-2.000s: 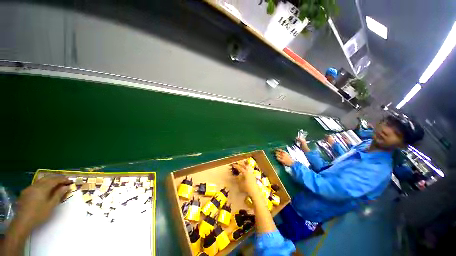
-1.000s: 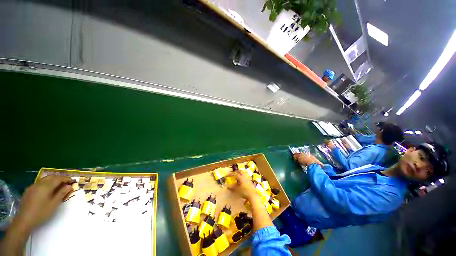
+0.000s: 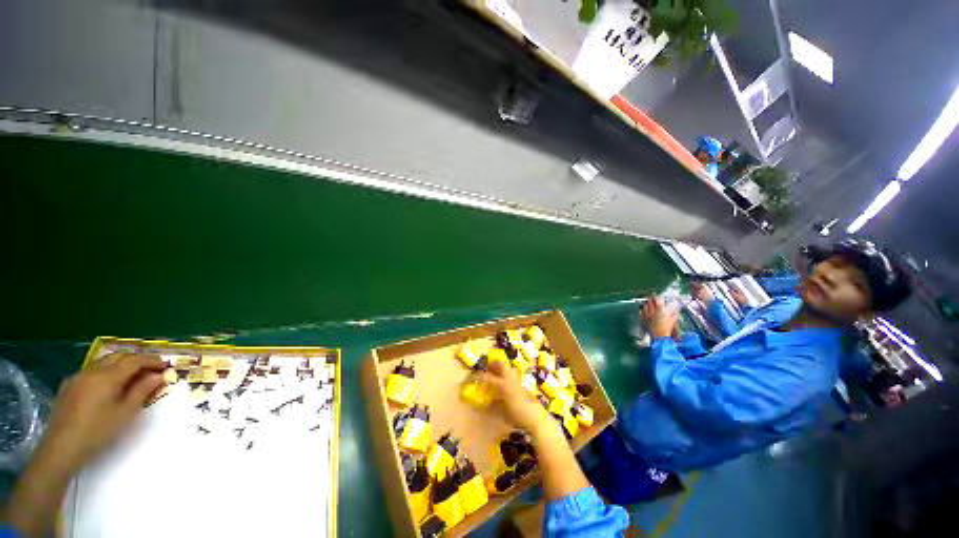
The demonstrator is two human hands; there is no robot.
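Observation:
A shallow parts tray (image 3: 339, 441), white inside with a yellow rim, lies at the lower left. Small black and tan loose parts (image 3: 216, 368) are scattered over its far half. My left hand (image 3: 105, 405) is over the tray's left side, fingertips pinched on a small tan part at the far edge. An open brown carton (image 3: 384, 457) to its right holds many yellow-and-black accessories (image 3: 442, 494). My right hand (image 3: 512, 394) reaches into it, its fingers around one yellow-and-black piece near the middle; the fingers partly hide it.
A clear plastic item (image 3: 19, 415) lies left of the tray. The green bench (image 3: 263, 242) runs beyond both containers, along a grey panel (image 3: 315, 105). A person in blue (image 3: 736, 389) works close on the right, with more people behind. A potted plant (image 3: 684, 16) stands on the shelf above.
My right hand moved from the carton's far edge toward its middle; yellow-and-black pieces there have shifted, leaving more bare cardboard. My left hand stays at the small parts. The neighbour has shifted position.

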